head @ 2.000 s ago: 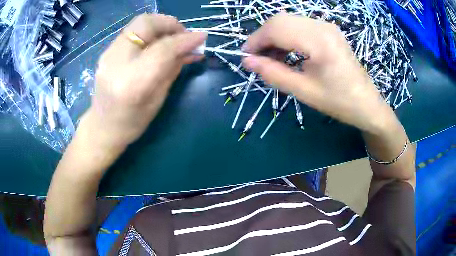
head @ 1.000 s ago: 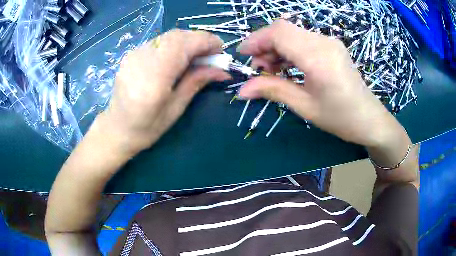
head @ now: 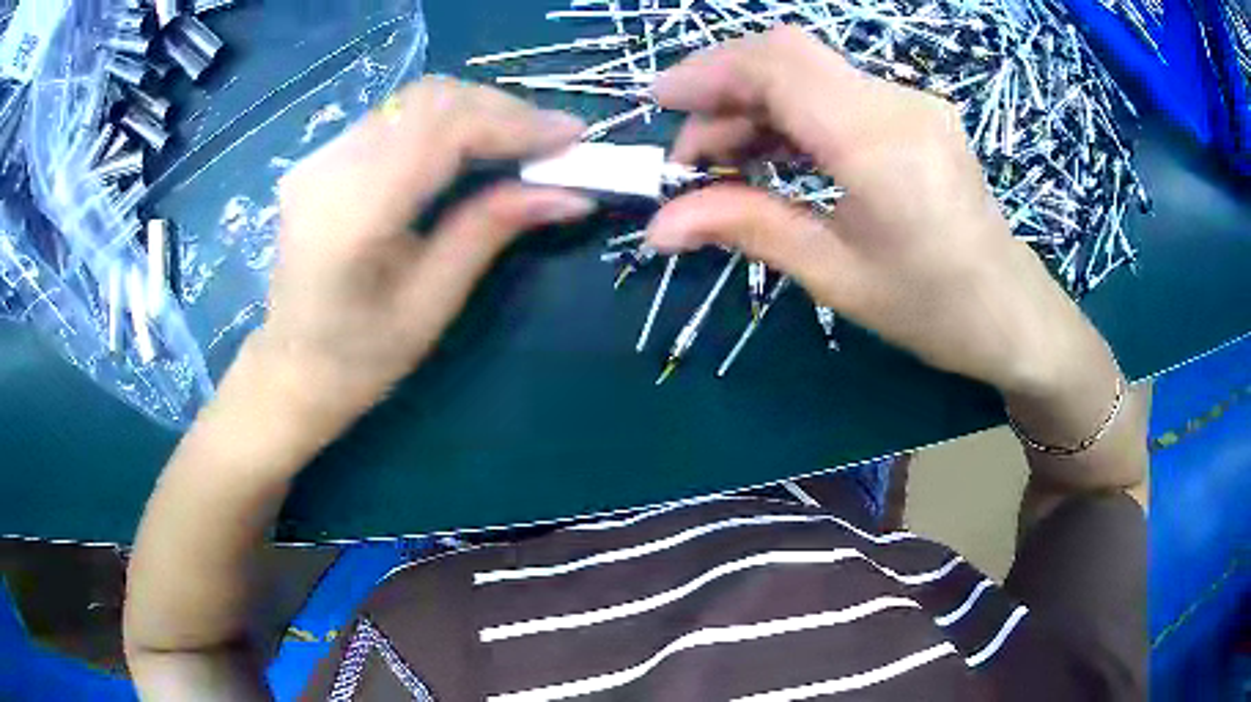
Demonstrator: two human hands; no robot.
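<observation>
My left hand (head: 360, 240) grips a white sleeve (head: 597, 170) between thumb and fingertips, lying nearly level above the dark green mat. A thin silver section with a small yellowish tip (head: 707, 174) sticks out of the sleeve's right end. My right hand (head: 899, 213) is curled around that end, thumb below and fingers above, spread apart. Whether its inner fingers touch the tip or hold anything is unclear. Rod inserts (head: 1050, 151) are piled behind and beside my right hand. Several loose ones (head: 686, 329) lie below the hands.
Shiny metal tubes (head: 185, 48) lie at upper left in a crinkled clear bag (head: 172, 391). A few tubes (head: 144, 295) are near the bag's lower part. A blue container or bag (head: 1146, 69) is at upper right. The mat's front edge (head: 631, 528) runs before my striped top.
The white sleeve, mostly hidden in my left fingers before, now shows almost fully, with the insert further inside it. Both hands have come closer together since the earliest frame.
</observation>
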